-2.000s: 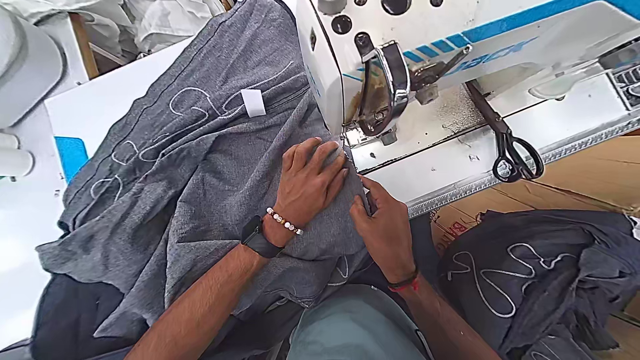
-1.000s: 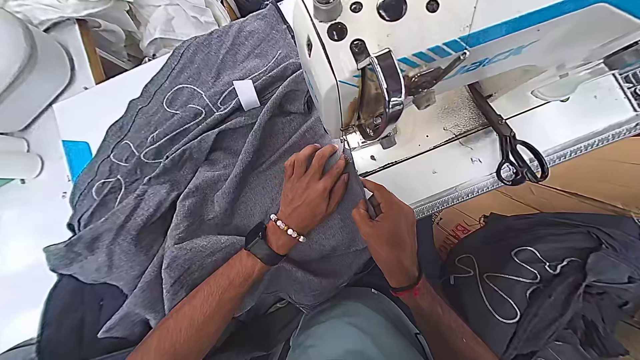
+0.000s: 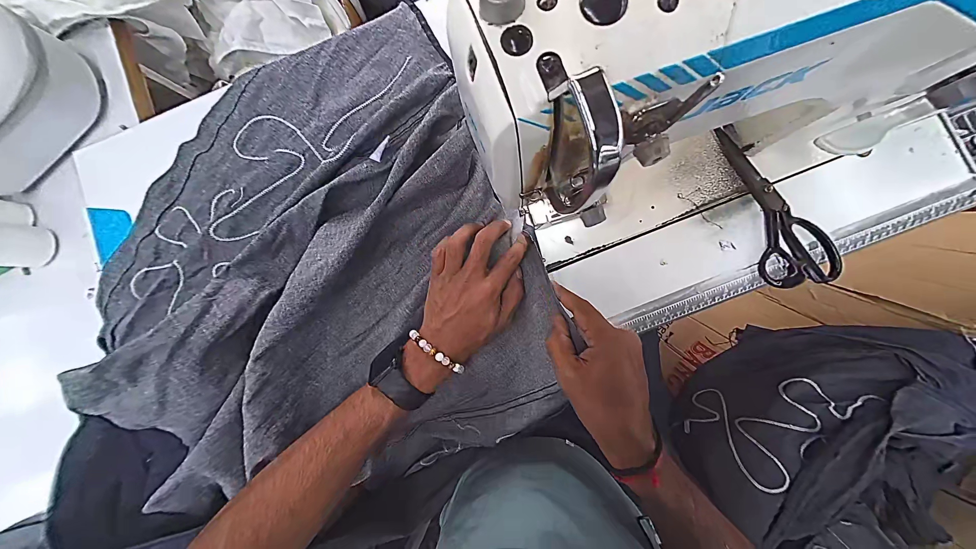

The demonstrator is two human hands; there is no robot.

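Observation:
A grey knit fabric (image 3: 366, 252) with a white cord along its upper left lies over the sewing table, its right edge at the presser foot of a white and blue Jack sewing machine (image 3: 496, 114). My left hand (image 3: 476, 293) lies flat on the fabric just below the needle area, fingers spread and pointing toward the foot. My right hand (image 3: 602, 370) pinches the fabric's right edge between thumb and fingers, below the machine. A small white tag (image 3: 379, 149) shows on the fabric.
Black-handled fabric scissors (image 3: 789, 236) lie on the machine bed at the right. A measuring tape (image 3: 709, 293) runs along the table edge. Dark fabric with a white cord (image 3: 808, 412) rests on cardboard (image 3: 915, 267) at the lower right. White thread cones (image 3: 23, 244) stand at the left.
The white tag shows less than before, as the fabric around it has shifted and folded. Both hands stay near the presser foot, with the right still gripping the edge.

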